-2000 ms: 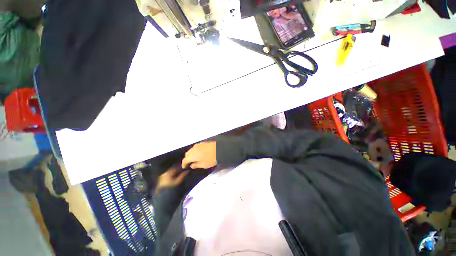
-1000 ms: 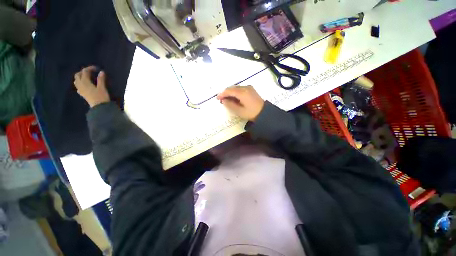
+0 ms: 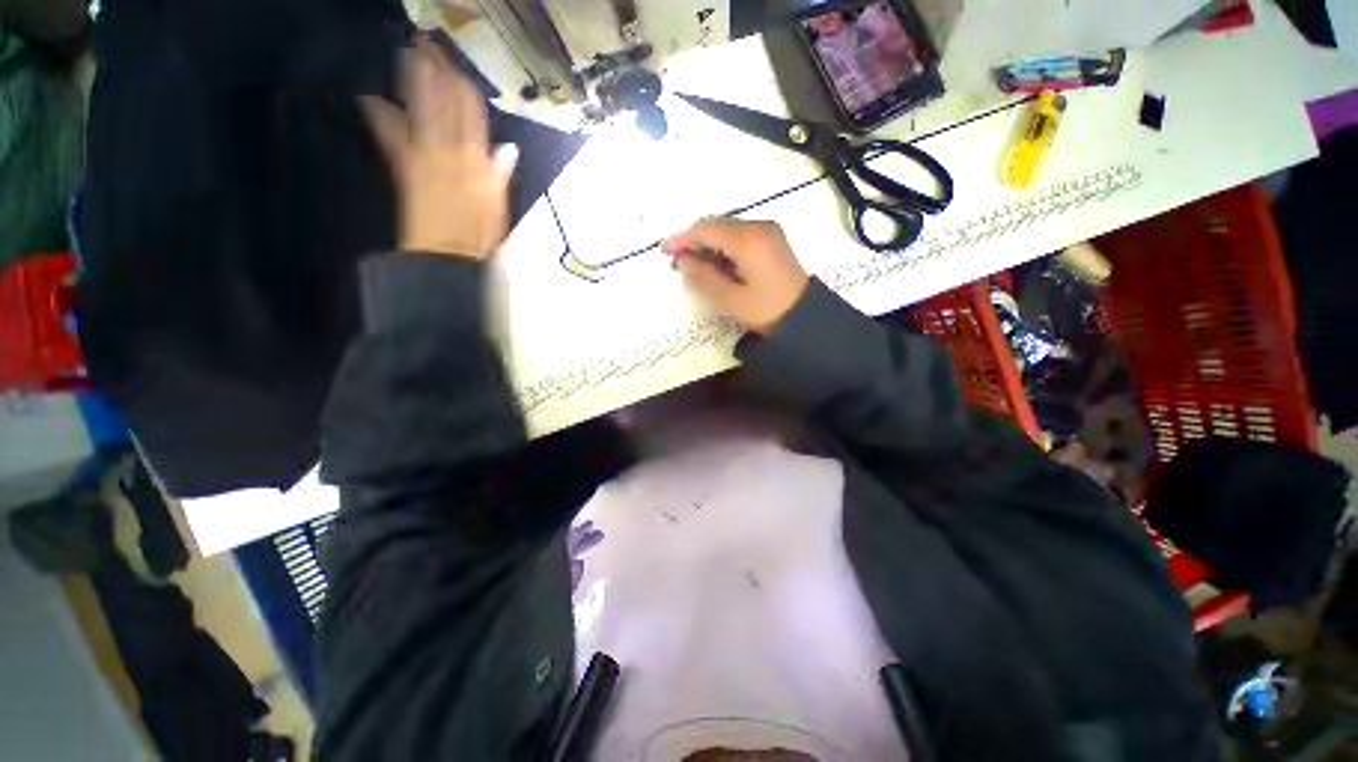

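Note:
Black fabric (image 3: 224, 268) covers the left of the white table and reaches up to the lit needle area (image 3: 626, 97). My left hand (image 3: 447, 164) is blurred and lies on the fabric's right part, fingers spread. My right hand (image 3: 742, 268) rests on the table below the needle, fingers curled together; a small reddish bit shows at its fingertips, too small to name. Black scissors (image 3: 852, 161) lie right of the needle, blades toward it.
A smartphone (image 3: 867, 63) with a lit screen lies behind the scissors. A yellow tool (image 3: 1032, 140) and a red and blue pen-like item (image 3: 1059, 70) lie to its right. A red basket (image 3: 1214, 320) stands below the table at right; a blue crate (image 3: 303, 566) is lower left.
My left hand has moved right and up with the black fabric, whose edge now reaches near the needle. Earlier both hands were together below the table edge. My right hand has barely moved since one second ago.

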